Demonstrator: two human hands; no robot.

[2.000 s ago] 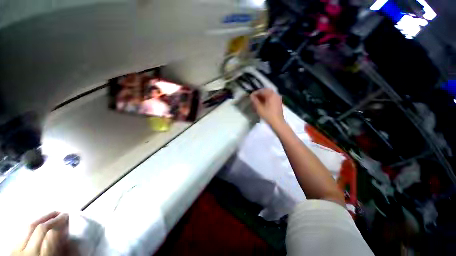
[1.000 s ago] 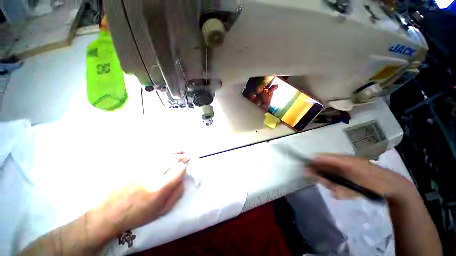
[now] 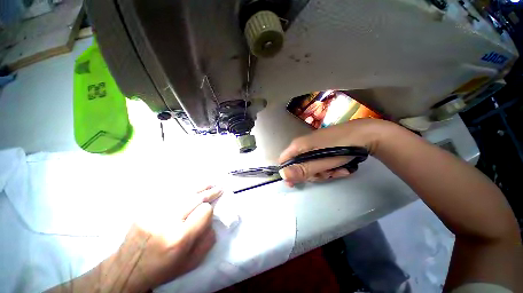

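Observation:
My left hand [image 3: 172, 243] pinches the edge of a white garment piece [image 3: 261, 237] on the table, left of and below the needle area. My right hand [image 3: 327, 151] holds black scissors [image 3: 332, 151] by the looped handles. The blades point left toward my left fingertips, with a gap between them. Part of the cloth is overexposed and merges with the white table. Whether the blades touch cloth cannot be told.
The sewing machine head [image 3: 172, 51] stands over the work. A lit smartphone [image 3: 338, 109] is propped under its arm, partly behind my right hand. A bright green holder [image 3: 102, 106] is at the left. White cloth [image 3: 413, 246] hangs at the lower right. Red cloth [image 3: 292, 277] lies below the table edge.
My right hand first reached to the table's right end, then came back with the scissors, now beside the needle area. My left hand has come to pinch the cloth. The view has swung left and closer.

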